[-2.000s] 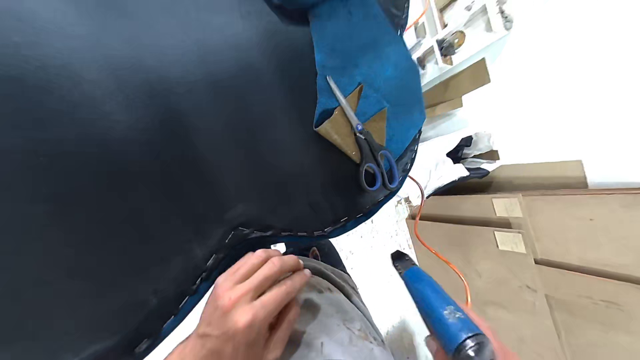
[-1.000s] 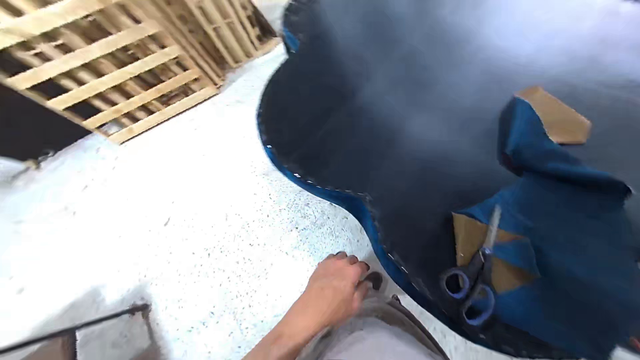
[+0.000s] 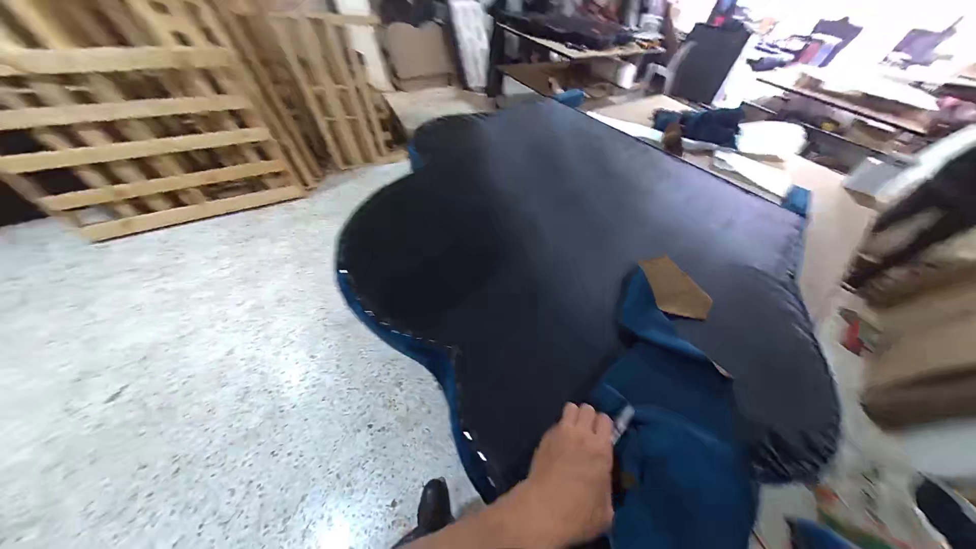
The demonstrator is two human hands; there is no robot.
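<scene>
A large scalloped panel with a black covering (image 3: 534, 252) lies before me, blue fabric and staples along its edge. My left hand (image 3: 573, 465) is over its near part with curled fingers, at the edge of a loose piece of blue fabric (image 3: 679, 427). A short pale metal blade (image 3: 623, 422), apparently that of the scissors, sticks out beside the fingers; the handles are hidden under the hand. A tan scrap (image 3: 677, 288) shows at the fabric's far end. My right hand is out of view. Part of a blue object (image 3: 817, 535) shows at the bottom edge.
Wooden pallets (image 3: 152, 160) lean at the upper left beside the speckled floor (image 3: 229, 366). Cluttered workbenches (image 3: 572, 46) stand at the back. Brown wrapped material (image 3: 923, 343) is at the right. A black shoe (image 3: 435, 503) is at the bottom.
The view has swung widely. My left hand has moved from the panel's near edge onto the blue fabric, where the scissors lay. My right hand, seen earlier with a blue tool, is out of view.
</scene>
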